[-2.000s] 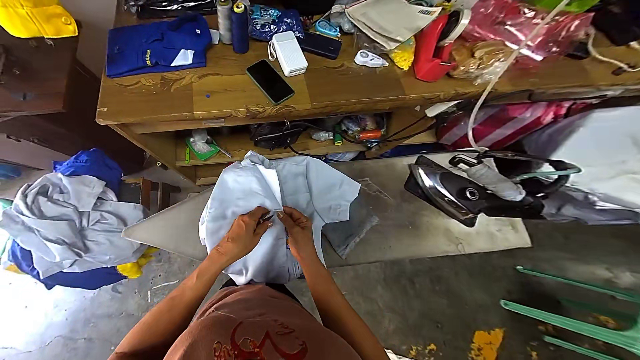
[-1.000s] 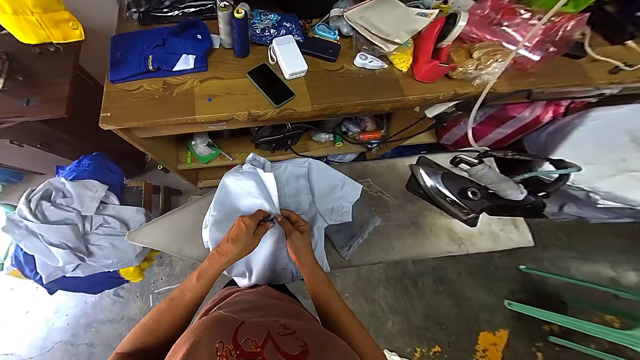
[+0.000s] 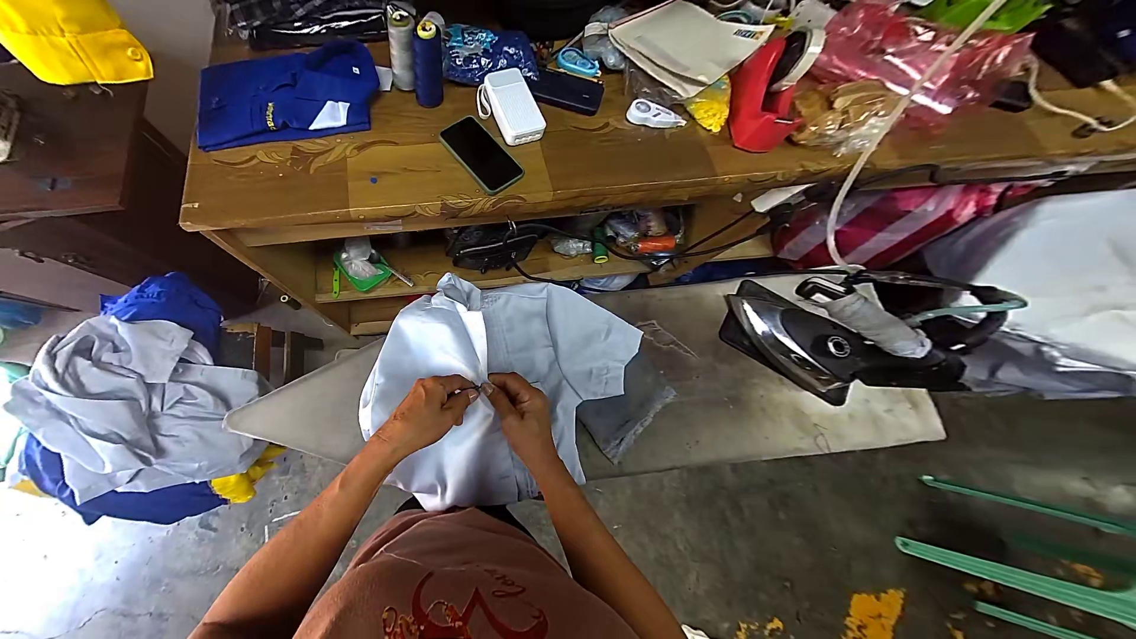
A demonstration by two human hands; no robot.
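Observation:
A light grey-blue short-sleeved shirt (image 3: 524, 337) lies on the ironing board (image 3: 763, 426), its collar toward the wooden table. Both hands meet at its front placket. My left hand (image 3: 429, 410) pinches the placket edge between thumb and fingertips. My right hand (image 3: 524, 413) grips the cloth just beside it, the fingertips almost touching; whatever small part lies between them is too hidden to tell. A flat plastic-wrapped grey item (image 3: 626, 408) is partly beneath the shirt's right side. Farther right on the board rests a black steam iron (image 3: 799, 342) with a cloth-wrapped handle.
On the wooden table (image 3: 390, 177) lie a folded blue garment (image 3: 284, 98), a phone (image 3: 481, 155), a white power bank (image 3: 512, 106), thread spools and a red tape dispenser (image 3: 763, 98). Piled clothes (image 3: 142, 399) sit at left. A hose (image 3: 852, 186) runs to the iron. Green plastic furniture (image 3: 1021, 577) stands lower right.

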